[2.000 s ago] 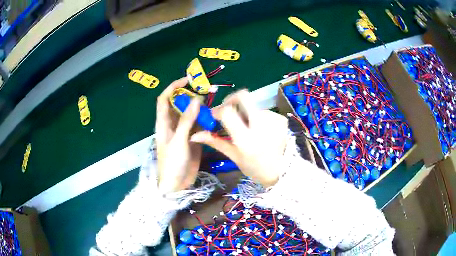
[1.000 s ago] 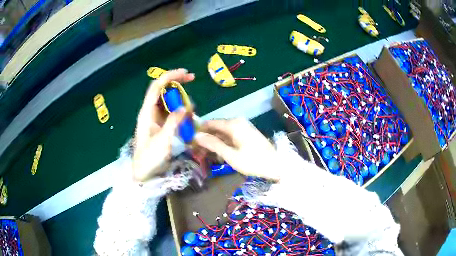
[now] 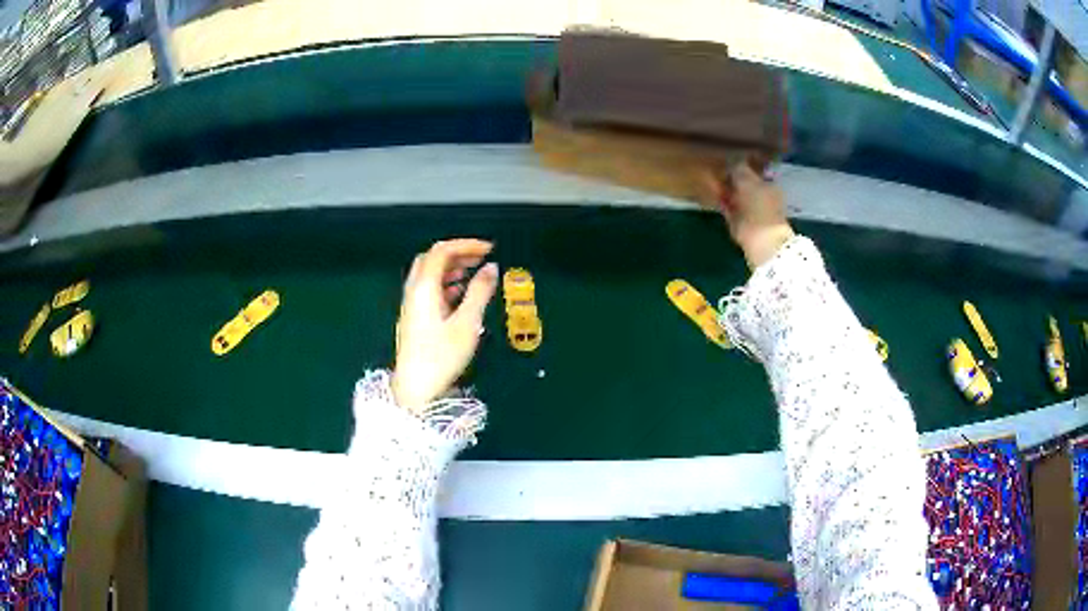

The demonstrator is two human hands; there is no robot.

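A brown cardboard box [image 3: 656,102], blurred, is at the top centre over the belt's far rail. My right hand [image 3: 754,209] is at its near right corner, the fingers closed on its edge; the fingertips are blurred. My left hand [image 3: 442,316] is over the green belt, fingers curled and apart from the thumb, with nothing seen in it. A yellow cover [image 3: 521,308] lies on the belt just right of my left hand. Another yellow cover [image 3: 697,313] lies beside my right cuff, and one more [image 3: 246,322] lies left of my left hand.
Cartons of blue battery packs with red wires stand at the lower left [image 3: 36,501] and lower right [image 3: 978,513]. A partly visible carton [image 3: 632,573] with a blue item inside is at the bottom. Yellow shells [image 3: 968,372] lie on the belt at right. A pale rail [image 3: 597,487] crosses in front.
The view has turned left. The blue pack and yellow shell are out of my hands. My hands have moved apart, the right out to the brown box, the left over the belt.
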